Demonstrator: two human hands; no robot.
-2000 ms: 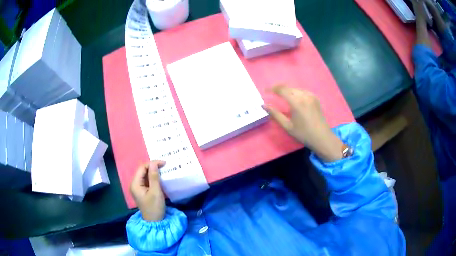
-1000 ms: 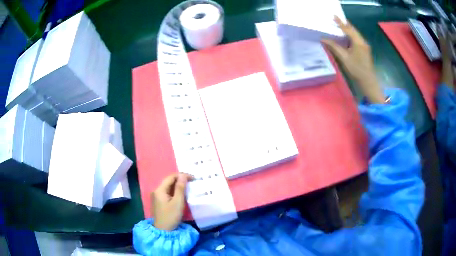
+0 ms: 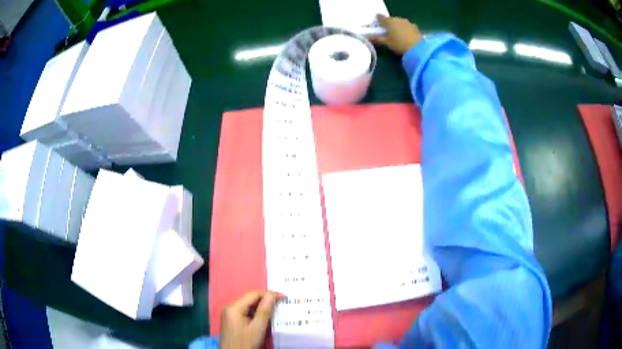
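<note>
A white box (image 3: 375, 232) with small print near its lower right corner lies on the red mat (image 3: 239, 204), partly under my right sleeve. The label strip (image 3: 293, 204) runs down the mat from the label roll (image 3: 339, 71) behind it. My left hand (image 3: 249, 319) pinches the strip's left edge near the bottom. My right hand (image 3: 401, 34) reaches past the roll and grips the right edge of another white box (image 3: 348, 12), cut off by the top of the picture.
Stacks of white boxes (image 3: 116, 88) stand on the dark green table (image 3: 559, 150) at the left, with tilted boxes (image 3: 126, 238) in front. Another red mat (image 3: 600, 157) and part of a person's blue sleeve are at the right edge. More boxes (image 3: 588, 48) lie at the far right.
My right hand has moved the boxes from the mat's upper right to the far side beyond the roll. The view has shifted. My left hand stays at the strip.
</note>
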